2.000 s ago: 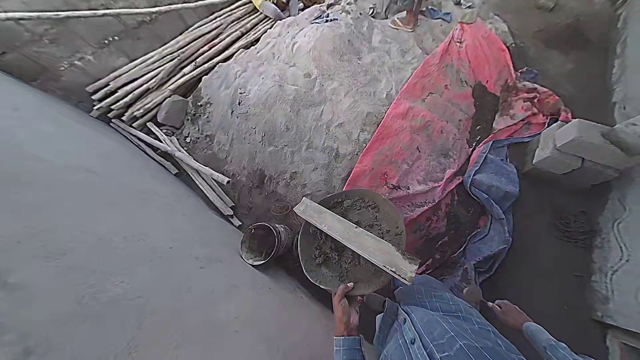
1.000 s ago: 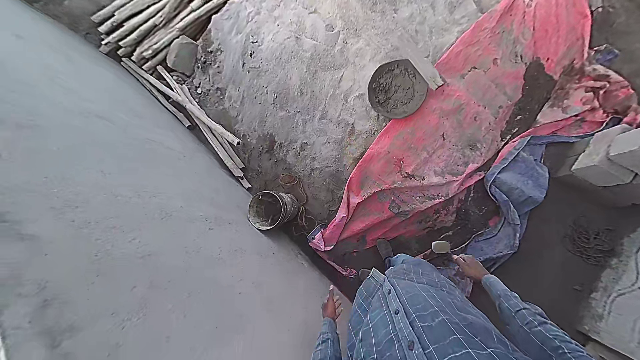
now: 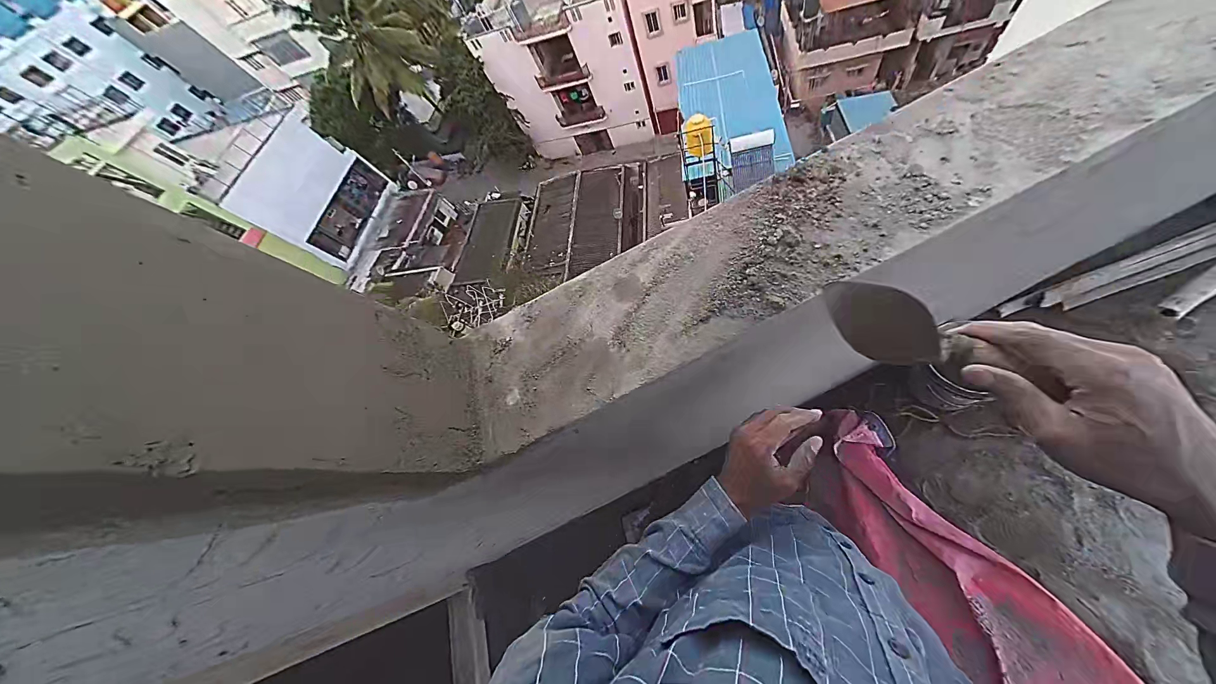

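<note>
My right hand grips the handle of a trowel. The blade lies over the inner edge of the concrete parapet, and whether it touches is unclear. Lower and to the left, my left hand is beside the parapet's inner face, fingers bent and thumb apart, with nothing seen in it. Loose dry mortar crumbs lie on the parapet top. Under the right hand, a round metal rim, perhaps the bucket's, is partly hidden. A red sheet spreads beside my shirt.
Beyond the parapet is a deep drop to roofs, trees and buildings. A plastered wall meets the parapet at the left. Wooden poles lie at the right, and a grey heap rises beside the red sheet.
My left hand held a pan with mortar and a board two seconds ago; one second ago the pan stood on the heap. The trowel has come up to the parapet. The view has swung strongly.
</note>
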